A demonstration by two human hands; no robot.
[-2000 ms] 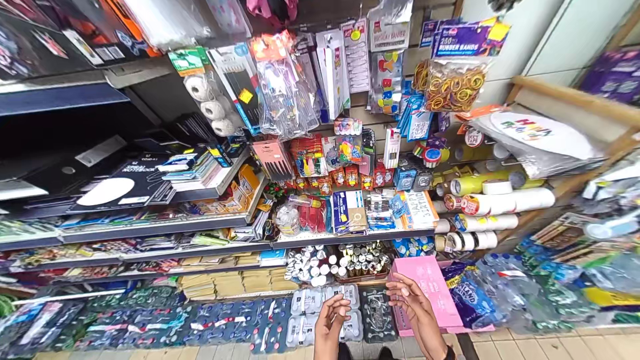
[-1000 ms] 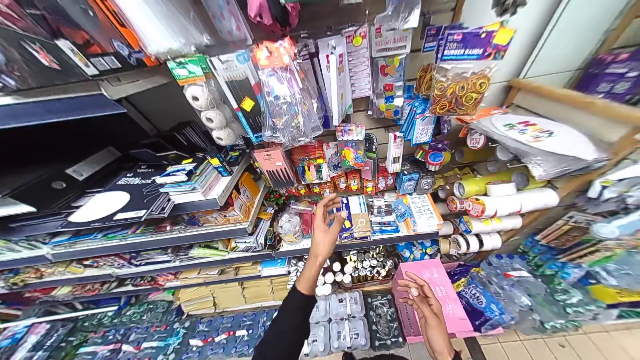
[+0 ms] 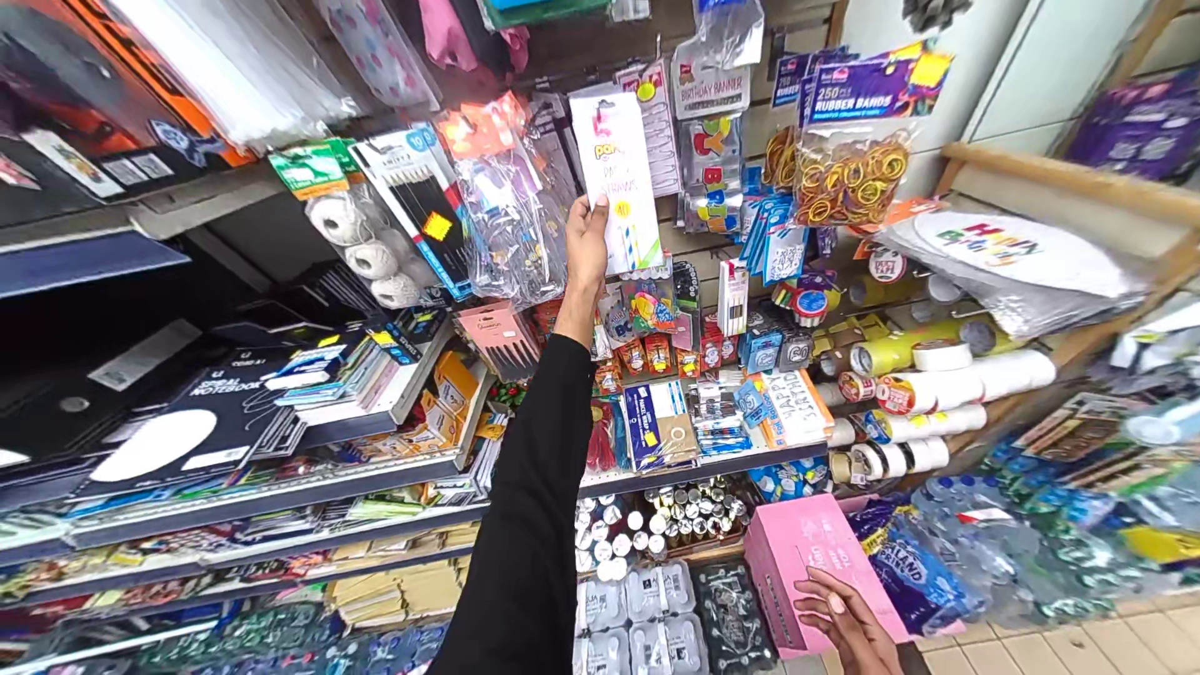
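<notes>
My left hand [image 3: 588,242] reaches up to the hanging goods and grips the left edge of a white pack of party straws [image 3: 619,178], its thumb on the front. Whether the pack still hangs on its hook cannot be told. A bag of rubber bands [image 3: 848,178] and a birthday banner pack [image 3: 712,89] hang to its right; clear plastic bags with an orange header [image 3: 511,206] hang to its left. Low at the right, my right hand [image 3: 844,614] is empty with fingers apart, in front of a pink box [image 3: 820,562].
Shelves at the left hold spiral notebooks [image 3: 187,422] and envelopes [image 3: 403,586]. Tape rolls [image 3: 975,384] sit at the right beside a wooden rack [image 3: 1125,216]. Below are clear plastic containers [image 3: 656,595], a blue bag [image 3: 909,562] and bottles [image 3: 994,534].
My left hand has risen from low in front of the shelves to the hanging packs and taken hold of the party straws. My right hand stays low by the pink box.
</notes>
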